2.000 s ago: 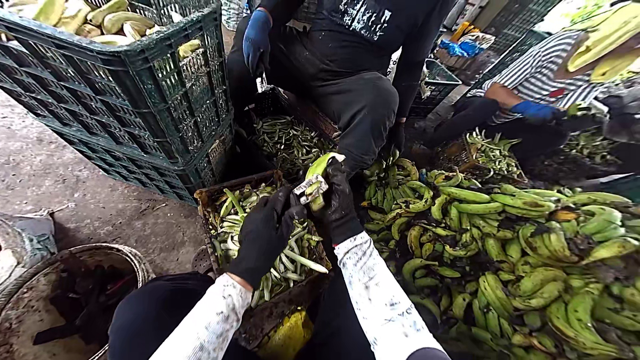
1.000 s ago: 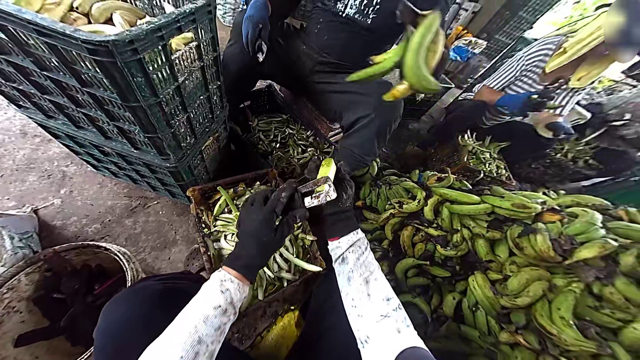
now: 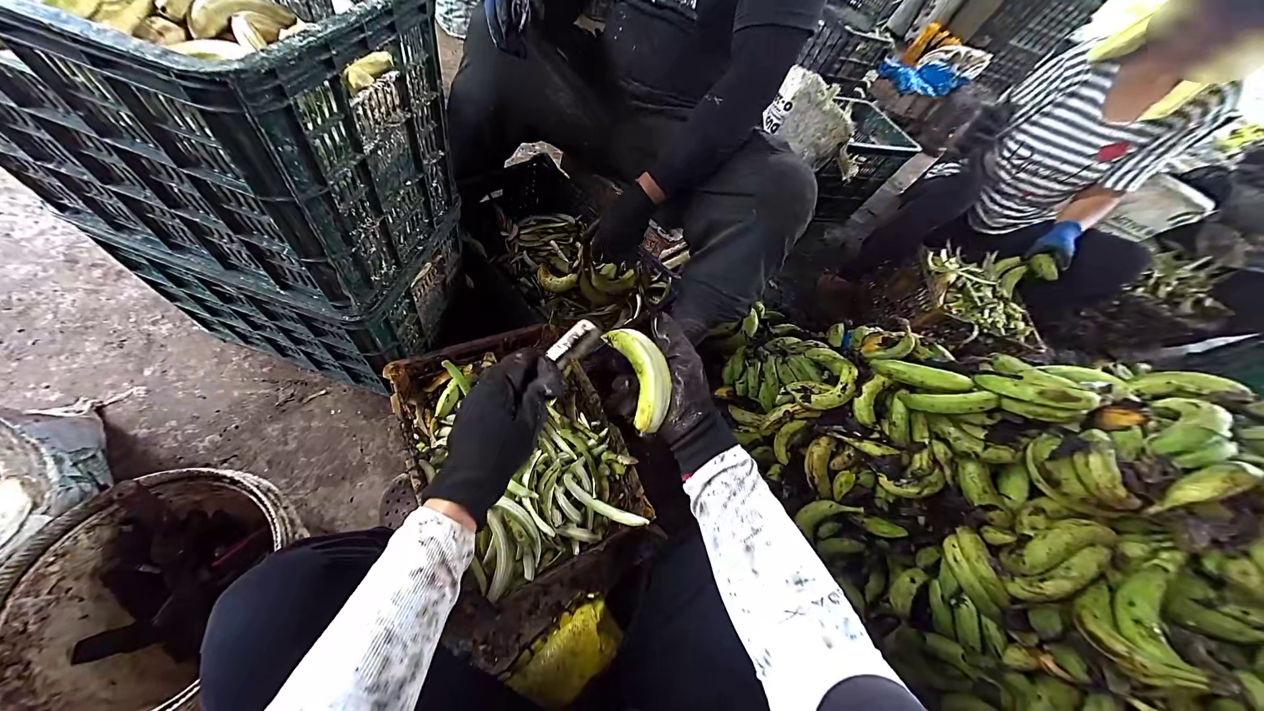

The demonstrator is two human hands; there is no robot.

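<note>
Both of my hands wear black gloves. My left hand (image 3: 499, 425) is closed around a small metal peeling tool (image 3: 575, 344), whose light-coloured end points up and right. Just right of it, my right hand (image 3: 686, 400) holds a green plantain (image 3: 644, 380), its pale inner side partly bared. Tool and fruit are close together; whether they touch is unclear. Below them, a dirty crate (image 3: 400, 380) holds many strips of green peel (image 3: 538, 504). A large heap of green plantains (image 3: 1047, 484) lies to the right.
Stacked green plastic crates (image 3: 326, 188) with peeled plantains stand at upper left. A round tub (image 3: 69, 612) with dark scraps sits at lower left. A co-worker sits opposite, gloved hand (image 3: 624, 225) at another peel crate; a second person in a striped shirt (image 3: 1047, 128) works at upper right.
The plantain in my right hand now shows at full length, with the tool to its left. The co-worker opposite, who held raised plantains a second ago, has lowered a hand into the crate before them.
</note>
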